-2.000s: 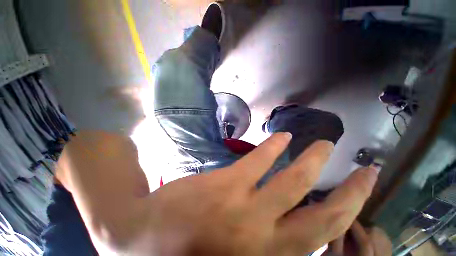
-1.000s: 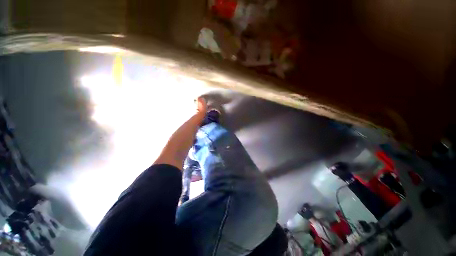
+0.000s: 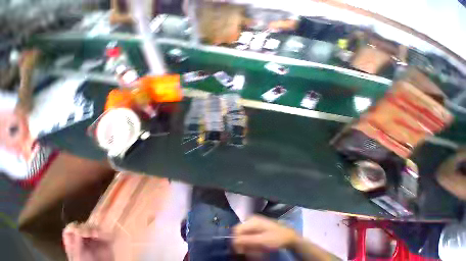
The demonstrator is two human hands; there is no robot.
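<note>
My right hand (image 3: 263, 234) is above my lap at the bottom middle, fingers curled. A thin pale line shows at its fingertips; blur hides whether it is held. My left hand (image 3: 88, 243) is blurred at the bottom left, cut by the edge, over a brown carton (image 3: 125, 204) beside the bench. Nearest on the dark green bench mat (image 3: 286, 153) are stacked LCD modules (image 3: 214, 120) in grey rows with gold edges. A round tan tip-cleaning pot (image 3: 368, 176) stands at the right. Neither hand touches the modules or pot.
A white desk fan (image 3: 118, 131) and orange boxes (image 3: 161, 87) stand left. A green conveyor (image 3: 301, 81) carrying phone boards crosses behind. A cardboard carton with red lettering (image 3: 403, 117) stands right. A red stool (image 3: 380, 239) is below the bench. People sit at both sides.
The view has swung up from the floor and my legs to the bench. The carton that crossed the top of the view is gone from there. My hands now show low in the picture.
</note>
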